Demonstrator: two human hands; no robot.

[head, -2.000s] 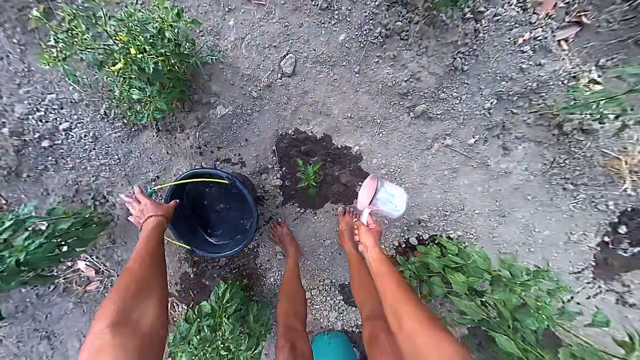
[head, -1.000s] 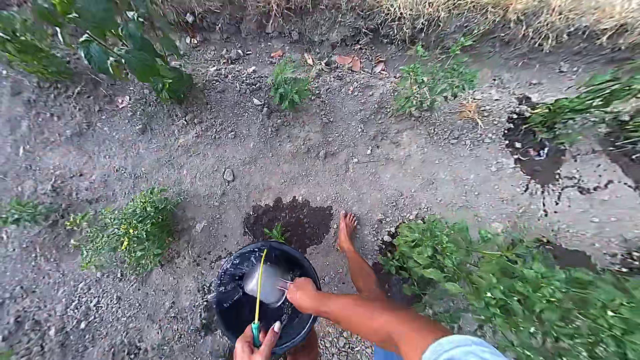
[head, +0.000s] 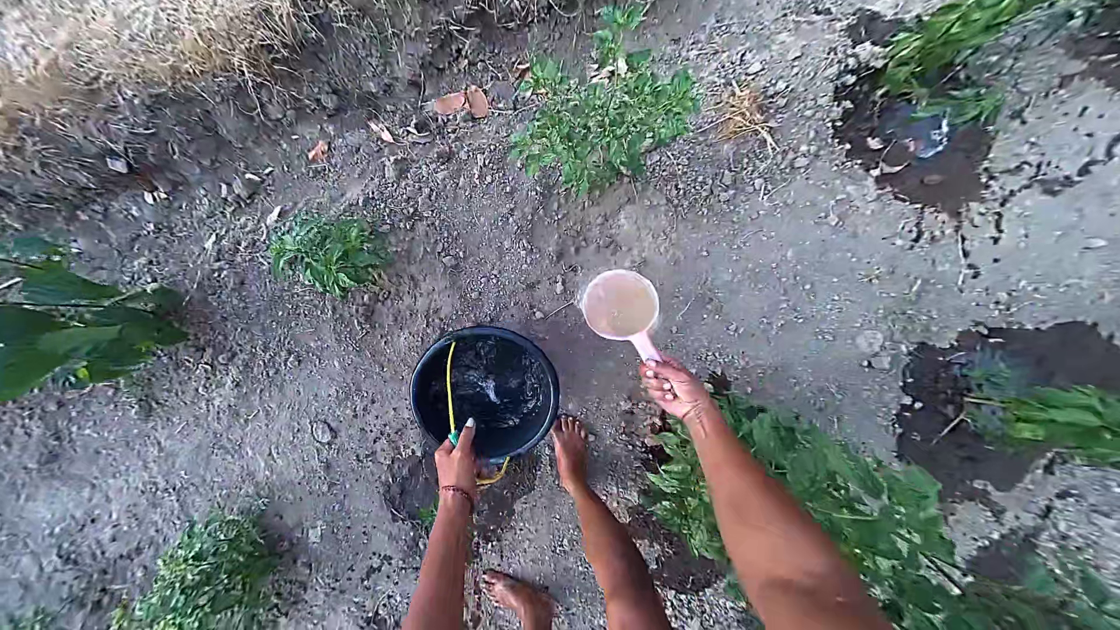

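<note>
My right hand (head: 672, 389) grips the handle of a pink plastic dipper (head: 620, 304), whose round cup holds cloudy water. To its left is a black bucket (head: 423, 394) with rippling water inside. The fingers of my left hand (head: 457, 461) are at the bucket's near rim, by the green grip (head: 453, 436) of its yellow handle cord; the hand's exact hold is partly hidden. The dipper is outside the bucket, to the right of and higher in view than the rim.
A leafy plant (head: 606, 122) grows at the top, a smaller one (head: 329, 254) left of the bucket. Dense foliage (head: 840, 507) lies beside my right forearm. Wet soil patches (head: 945, 411) surround plants at right. Dry grass (head: 175, 44) edges the upper left. My bare feet (head: 570, 451) stand near the bucket.
The dipper was in the bucket a second ago; my right hand has lifted it out to the right, with water in it. The bucket now stands beyond the small wet patch. The view has shifted.
</note>
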